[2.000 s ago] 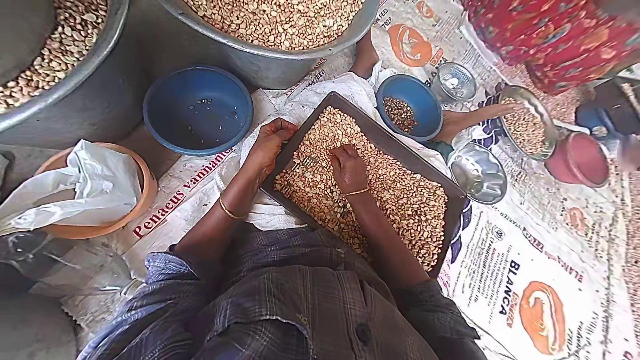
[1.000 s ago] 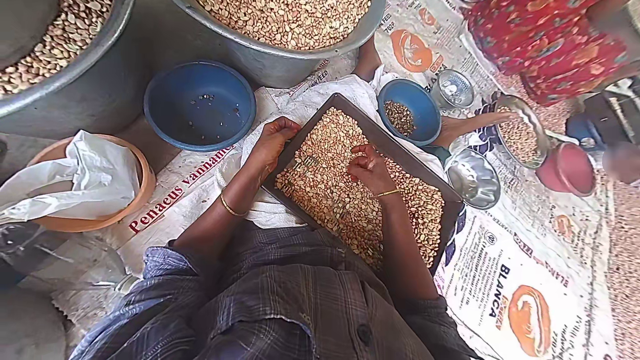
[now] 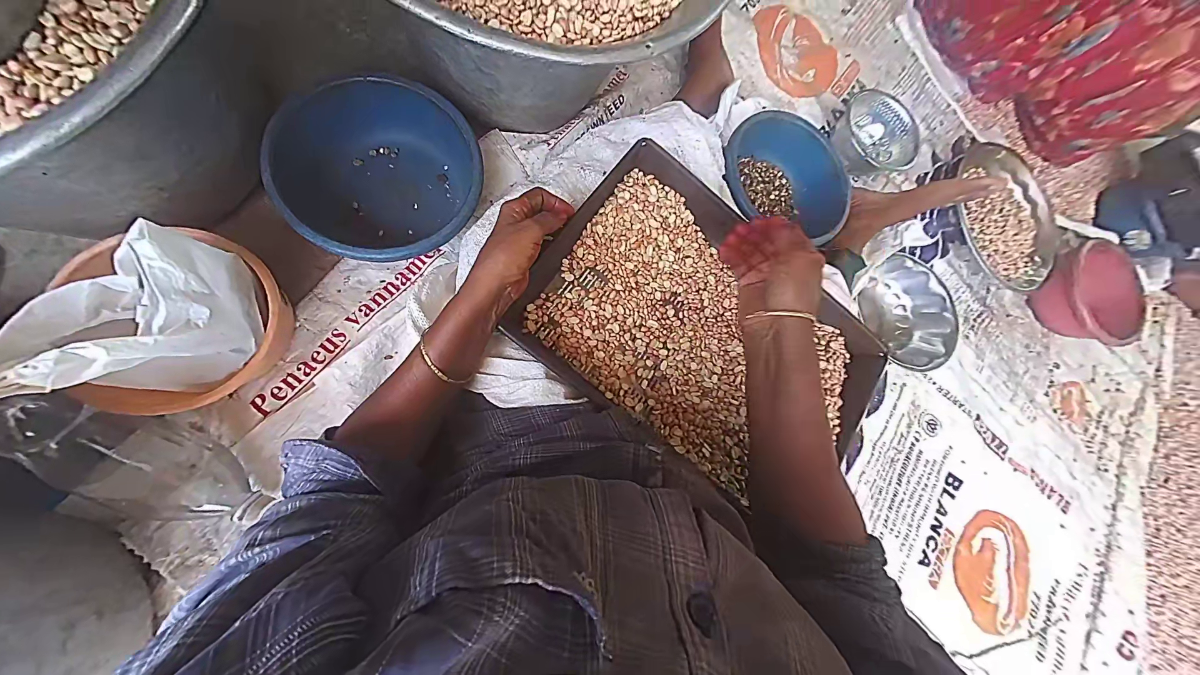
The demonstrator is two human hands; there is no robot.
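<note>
A dark rectangular tray (image 3: 681,167) lies tilted across my lap, covered with split beans or nuts (image 3: 647,300). My left hand (image 3: 525,234) grips the tray's upper left edge, thumb on the rim. Over the tray's upper right edge is my right hand (image 3: 771,251), blurred, beside a small blue bowl (image 3: 816,155) that holds a heap of darker bits (image 3: 766,186). Whether its fingers hold anything cannot be made out. A larger blue basin (image 3: 375,206) with a few scattered bits stands beyond my left hand.
Large metal pots (image 3: 525,80) of beans stand at the top. At left is an orange basin (image 3: 272,328) with a white plastic bag (image 3: 187,300). Metal bowls (image 3: 907,309), a red-brown pot (image 3: 1092,291) and another person's hand (image 3: 923,202) are at right, over printed sacks (image 3: 984,469).
My right hand has moved from over the beans in the middle of the tray to its upper right edge, by the small blue bowl. My left hand still holds the tray's edge.
</note>
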